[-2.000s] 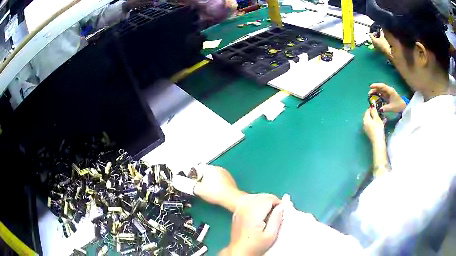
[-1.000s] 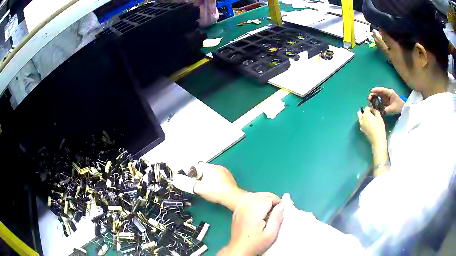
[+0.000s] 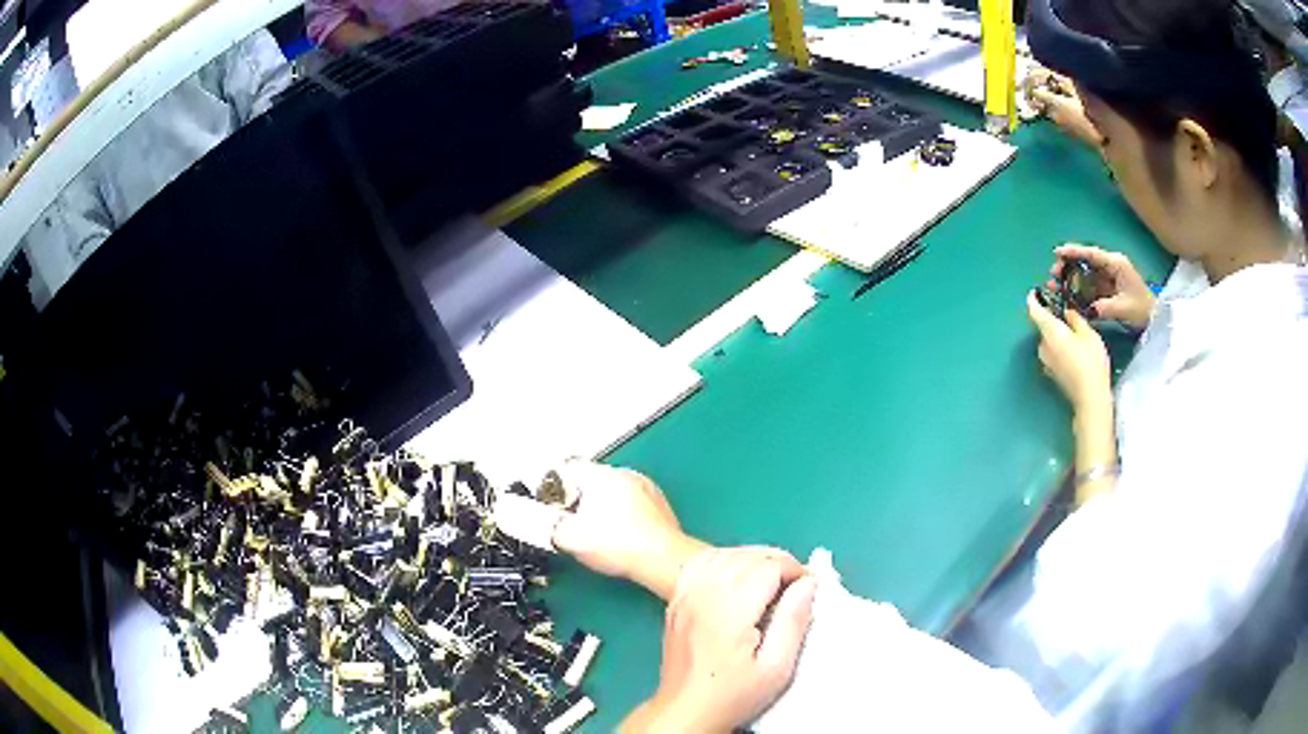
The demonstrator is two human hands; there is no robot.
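Observation:
My right hand (image 3: pixel 620 519) is at the right edge of a heap of binder clips (image 3: pixel 359 574), black with tan or cream strips. Its fingers are closed around a white block or folded wipe (image 3: pixel 527 521); a small brownish patch shows by the fingertips. My left hand (image 3: pixel 724 631) comes up from the bottom edge and lies wrapped over my right forearm, at the white sleeve (image 3: pixel 875 667). Part of its fingers is hidden under the forearm.
A large black bin (image 3: pixel 244 273) stands behind the heap, beside a white board (image 3: pixel 574 351). A compartment tray (image 3: pixel 775 144) and second white board (image 3: pixel 904 201) lie further back. A person in white at right holds a small dark device (image 3: pixel 1079 287).
My hands have barely moved. The person at right has turned the dark device in their hands. A pink sleeve at the back has shifted left.

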